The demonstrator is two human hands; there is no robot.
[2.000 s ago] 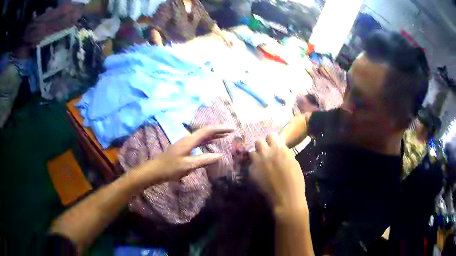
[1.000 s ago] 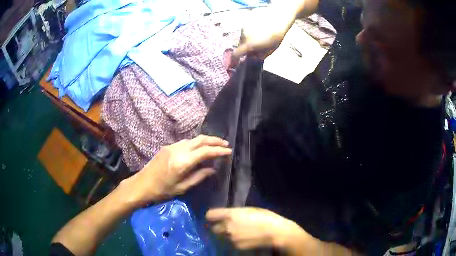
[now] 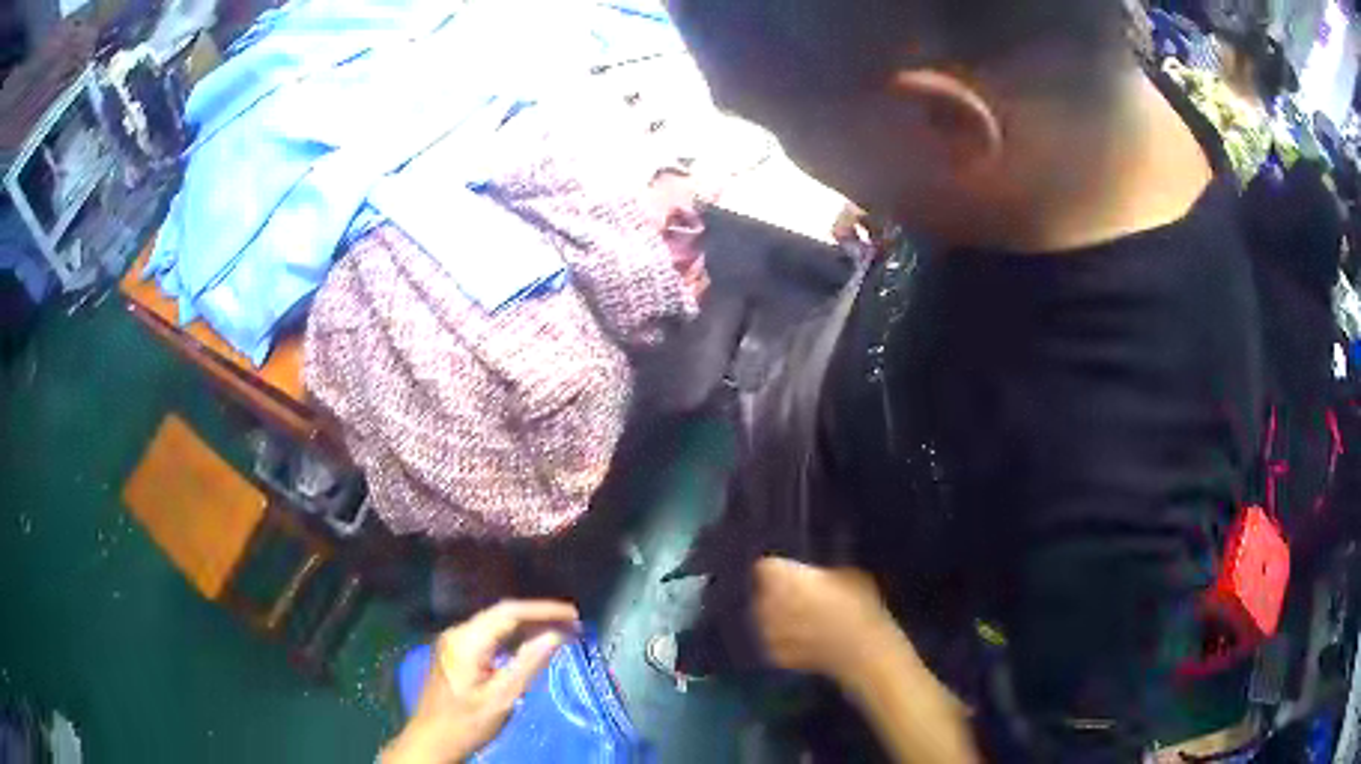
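Note:
The dark skirt (image 3: 794, 366) hangs from the table edge in front of the person in black, its upper part lying beside the tweed pieces. My right hand (image 3: 811, 615) is closed at the skirt's lower part, the cloth at its fingertips blending into dark shadow. My left hand (image 3: 485, 672) is empty, fingers apart and slightly curled, above the blue plastic stool (image 3: 560, 716) and away from the skirt. The tweed garment pieces (image 3: 463, 388) hang over the table edge, left of the skirt.
Light blue garment pieces (image 3: 269, 194) lie on the worktable (image 3: 239, 358) at the left. A wooden stool (image 3: 194, 505) stands on the green floor. The person in black (image 3: 1045, 418) bends close over the right side. A red plastic stool (image 3: 1257, 570) is behind them.
The person in black has leaned forward and left over the skirt. My left hand has moved down, away from the cloth. My right hand has moved up and right. The skirt's upper end has shifted right.

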